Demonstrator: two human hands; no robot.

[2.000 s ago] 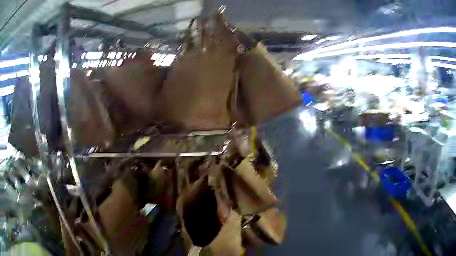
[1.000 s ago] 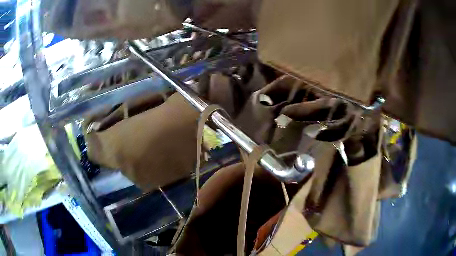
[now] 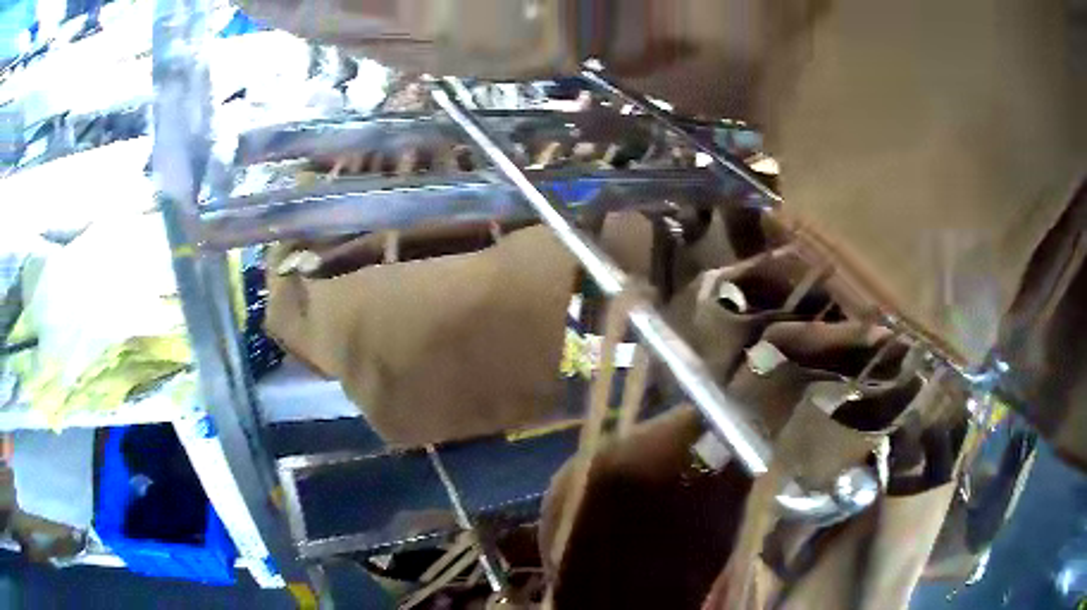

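Note:
Several brown tote bags hang on a silver metal rack. A wide tan-brown bag (image 3: 429,334) hangs left of centre, behind the nearest rack arm (image 3: 590,256). The handles (image 3: 602,393) of another bag (image 3: 644,512) loop over this arm, and its dark opening faces me at the bottom. A large brown bag (image 3: 918,143) hangs close at the upper right and looks blurred. More bags with small white labels (image 3: 765,356) hang behind the arm's bent end. Neither of my hands is in the picture.
The rack's upright post (image 3: 215,322) stands at left. Beyond it are a yellow heap (image 3: 101,316) on a pale surface and a blue bin (image 3: 161,500) below. A lower rack frame (image 3: 393,495) crosses beneath the wide bag. Dark floor shows at the lower right.
The view has moved down and in close to the rack, then shifted left. Over the last second, the arm and bags have moved right in the picture, and more of the blue bin shows.

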